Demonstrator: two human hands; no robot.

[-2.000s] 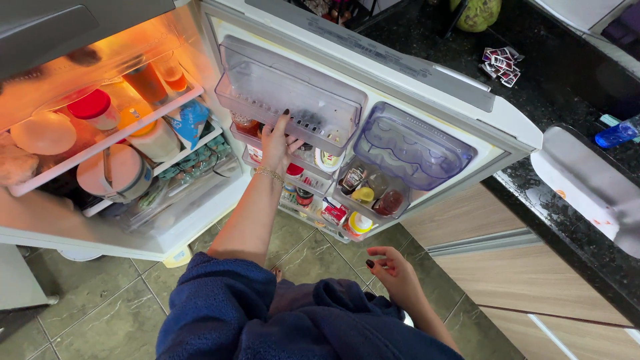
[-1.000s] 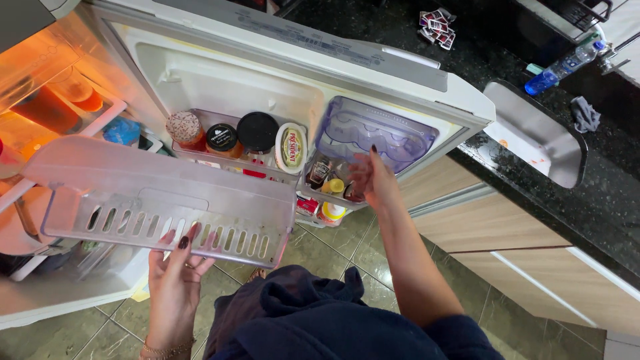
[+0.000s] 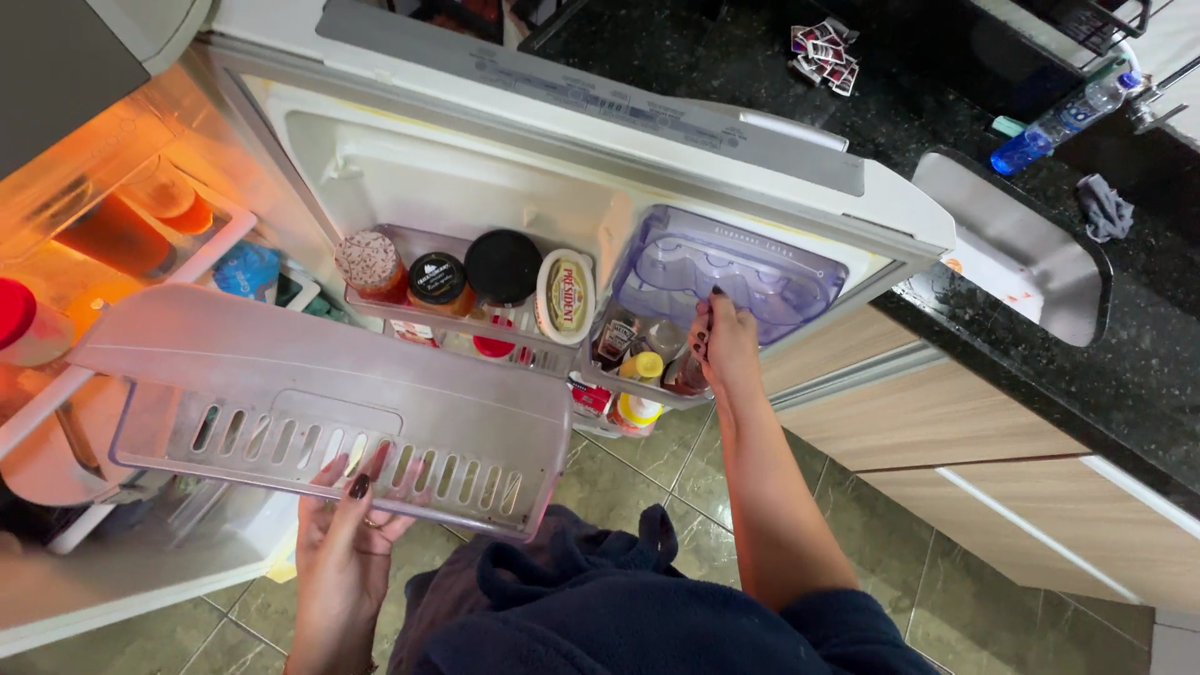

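Observation:
My left hand [image 3: 347, 525] grips the lower edge of a clear slotted plastic door shelf [image 3: 328, 422], which is off the fridge door and tilted in front of the fridge. My right hand [image 3: 727, 347] touches the lower edge of a purple-tinted dispenser tank [image 3: 722, 267] mounted on the door; whether the fingers grip it is unclear. Left of it, a door shelf [image 3: 450, 319] holds a jar with a patterned lid [image 3: 368, 262], two black-lidded jars [image 3: 503, 265] and an oval Président tub [image 3: 566, 296]. Under the tank, a bin holds a Heinz bottle [image 3: 616, 337] and a yellow-capped bottle [image 3: 642, 366].
The fridge compartment at left holds a red-lidded container [image 3: 28, 323] and a blue bag [image 3: 246, 272]. Beyond the open door [image 3: 562, 94] runs a black stone counter [image 3: 1012, 375] with a steel sink [image 3: 1059, 281], a plastic bottle [image 3: 1064, 122], a grey cloth [image 3: 1106, 208] and small packets [image 3: 825, 56].
Two seconds ago the slotted shelf was on the door with my left hand at it; now my left hand holds it away. My right hand has risen from below to the purple tank.

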